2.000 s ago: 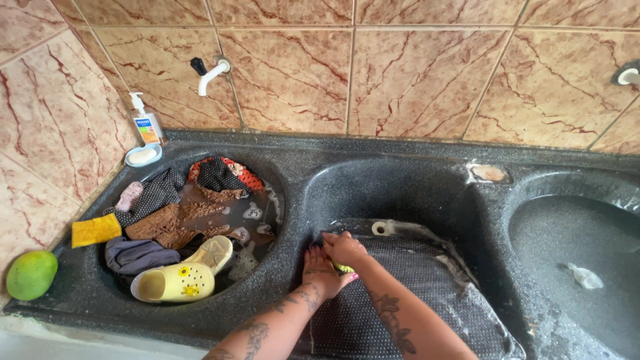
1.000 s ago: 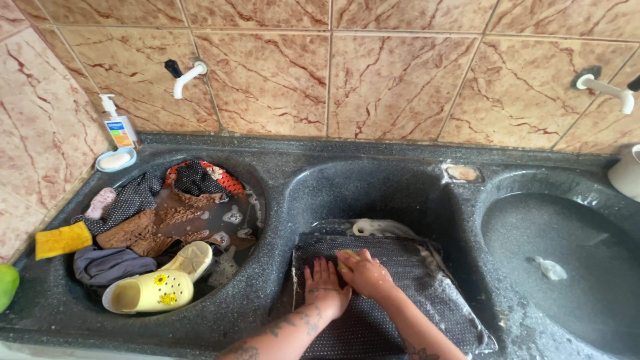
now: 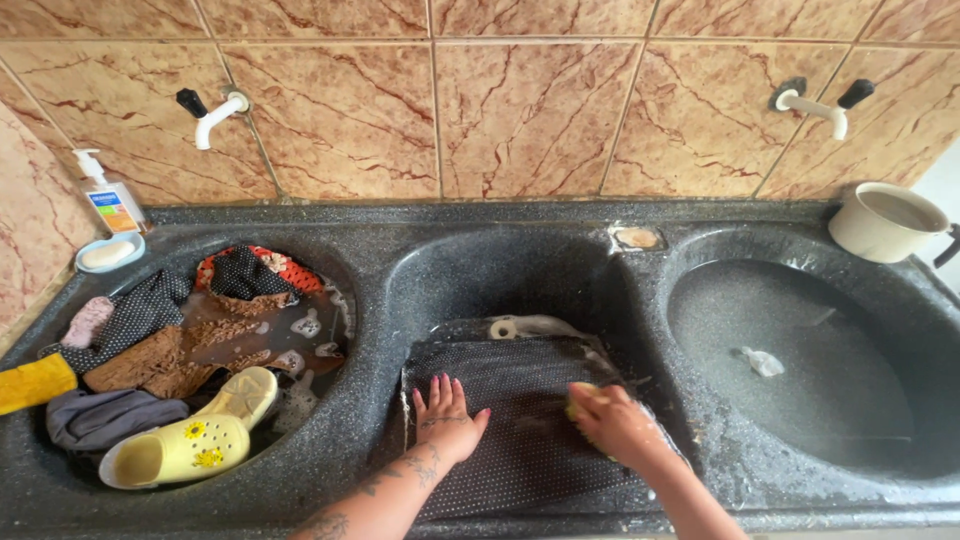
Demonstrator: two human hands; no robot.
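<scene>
A black cloth with white dots (image 3: pixel 517 450) lies spread flat over the sloped washboard part of the middle basin. My left hand (image 3: pixel 448 424) presses on its left side, palm down with fingers spread, holding nothing. On the cloth's right side my right hand (image 3: pixel 611 424) is closed around a yellowish scrubbing brush or sponge (image 3: pixel 581 412), mostly hidden under the fingers. White suds and a pale round drain fitting (image 3: pixel 502 329) show above the cloth's top edge.
The left basin (image 3: pixel 358 300) holds soaking clothes (image 3: pixel 142 352) and yellow clogs (image 3: pixel 180 450), with a yellow cloth (image 3: pixel 36 382) on its rim. Soap dish (image 3: pixel 110 252) and pump bottle (image 3: pixel 112 202) stand behind. Right are a water-filled basin (image 3: pixel 795 360), white pot (image 3: pixel 885 225) and taps (image 3: pixel 217 116).
My hands, close together in the earlier frames, are now apart, the right one over on the cloth's right side. The cloth lies flatter under them. The view has shifted right.
</scene>
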